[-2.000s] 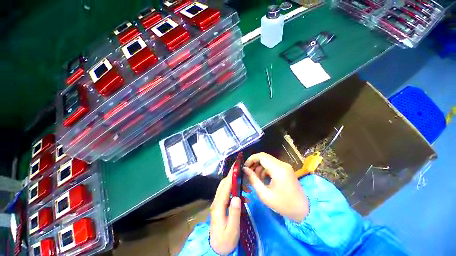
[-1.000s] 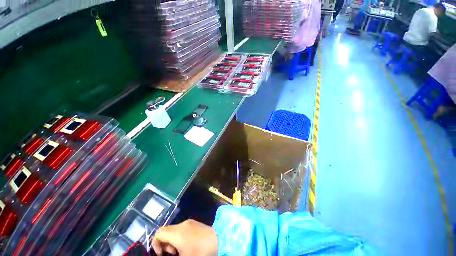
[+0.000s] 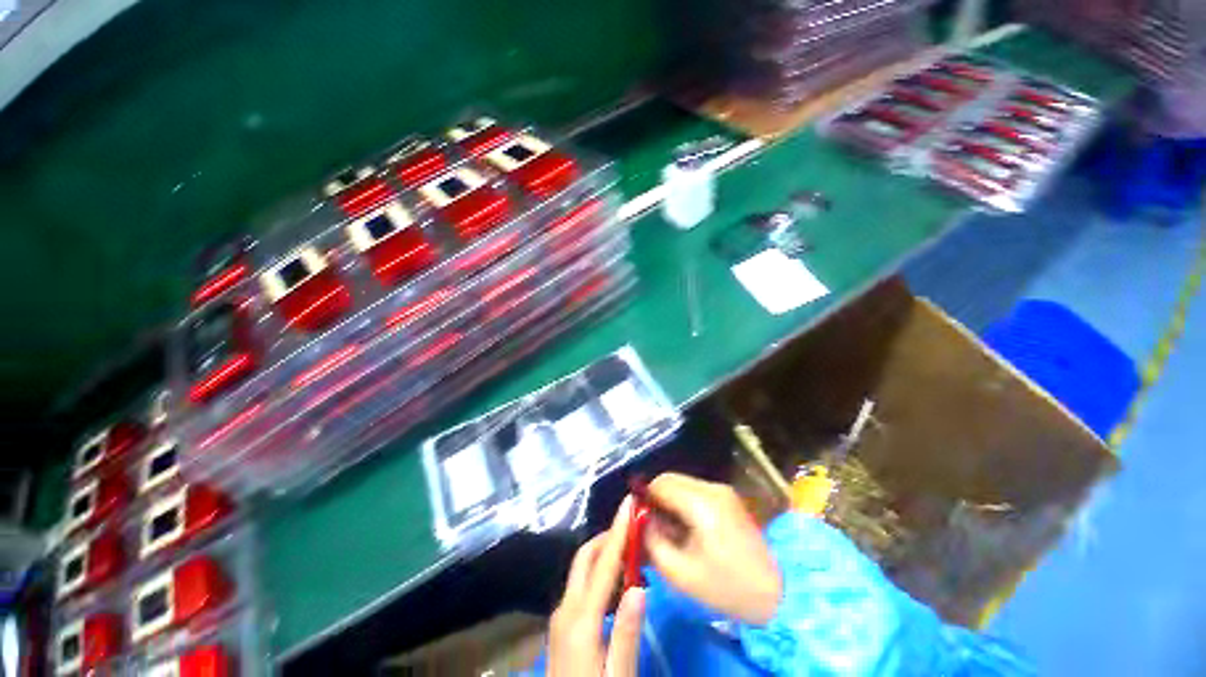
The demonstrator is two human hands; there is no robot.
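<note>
A red flip phone (image 3: 636,541) is held edge-on over my lap, low in the centre, and is blurred. My left hand (image 3: 598,611) grips it from the left, cut off by the bottom edge. My right hand (image 3: 716,548) is at its upper right side, with thumb and fingers closed on the phone's edge. Whether a lens or cloth is between the fingers cannot be told. The clear lens tray (image 3: 441,492), holding white panels in dark frames, lies on the bench edge just above my hands, with crumpled clear film at its front.
Stacked clear trays of red phones (image 3: 397,337) stand behind the lens tray. Another phone tray (image 3: 251,582) is at left. A white bottle (image 3: 688,196), white wipe (image 3: 779,280) and dark pieces lie on the green bench. An open cardboard box (image 3: 979,450) with scraps and a blue stool (image 3: 1062,364) are at right.
The view swung right towards the aisle, then came back to the bench and lap. My left hand and the phone are visible again, with my right hand back at the phone.
</note>
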